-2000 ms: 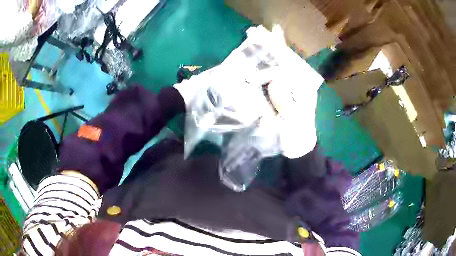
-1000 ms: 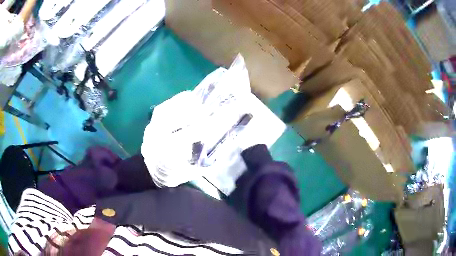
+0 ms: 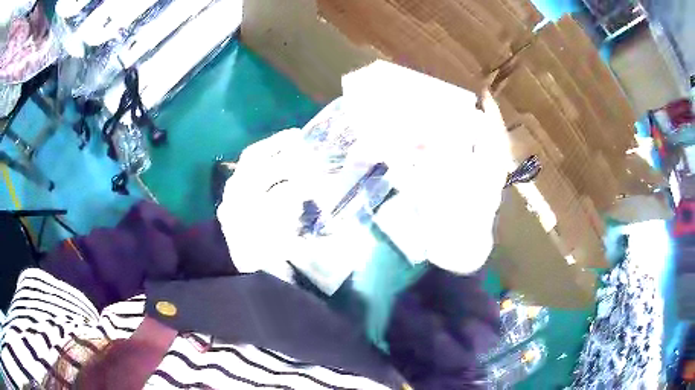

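My left hand point(image 3: 255, 209), in a white glove, grips a white insert point(image 3: 339, 247) with crinkled clear plastic point(image 3: 333, 137) and a dark strip on its face. My right hand point(image 3: 466, 228), also in a white glove, is beside it on the right and holds another white flat piece point(image 3: 408, 95) that reaches up and away. Glare merges this glove with the piece, and the fingers cannot be told apart. Thin clear film point(image 3: 375, 293) hangs below, between the hands.
Brown cartons point(image 3: 579, 129) stand at the upper right, one with a black cord point(image 3: 524, 172). Long white units point(image 3: 171, 53) with black cords point(image 3: 131, 114) lie upper left on the green table point(image 3: 202, 145). Bagged orange-ended parts point(image 3: 522, 335) lie lower right; a silvery bagged heap point(image 3: 629, 312) is far right.
My right hand has come from low beside the insert out to the right, and a second white piece now shows with it. The insert stays in my left hand. The view has shifted rightward.
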